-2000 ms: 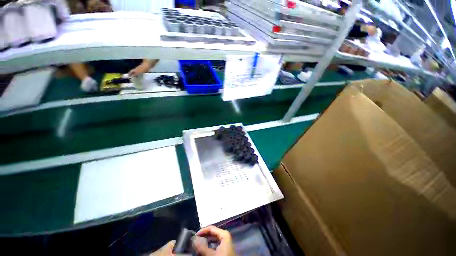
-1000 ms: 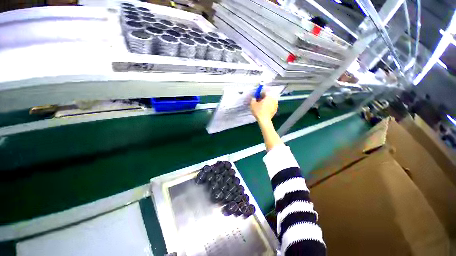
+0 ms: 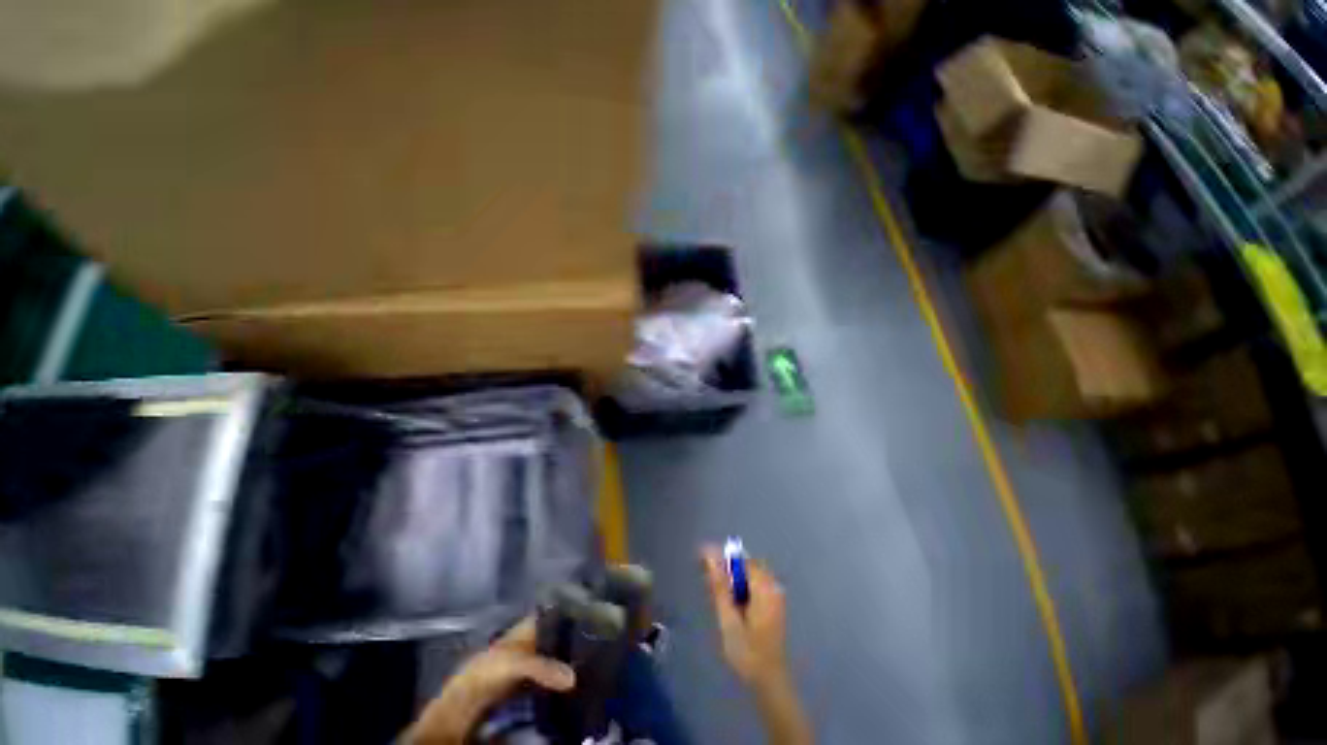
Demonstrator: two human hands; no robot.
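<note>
My left hand [image 3: 488, 677] is at the bottom centre, closed around several dark tube shells [image 3: 590, 640] held roughly upright. My right hand [image 3: 752, 619], to the right of it over the grey floor, holds a blue marker pen [image 3: 738, 571] with a white end. The hands are apart. A black tote [image 3: 575, 502] with a clear liner stands left of the hands, with pale strips inside. The view is blurred, so the exact number of tubes is unclear.
A framed tray [image 3: 218, 531] lies at the left. A large carton [image 3: 422, 328] stands behind the tote. A black scrap bin [image 3: 677, 422] with crumpled white material is on the floor, beside a green arrow sign [image 3: 789, 380]. Open cartons [image 3: 1102, 357] line the right.
The view has swung right from the bench to the floor and tote. My right hand has left the hanging sheet with the blue pen. My left hand has come into view with tubes.
</note>
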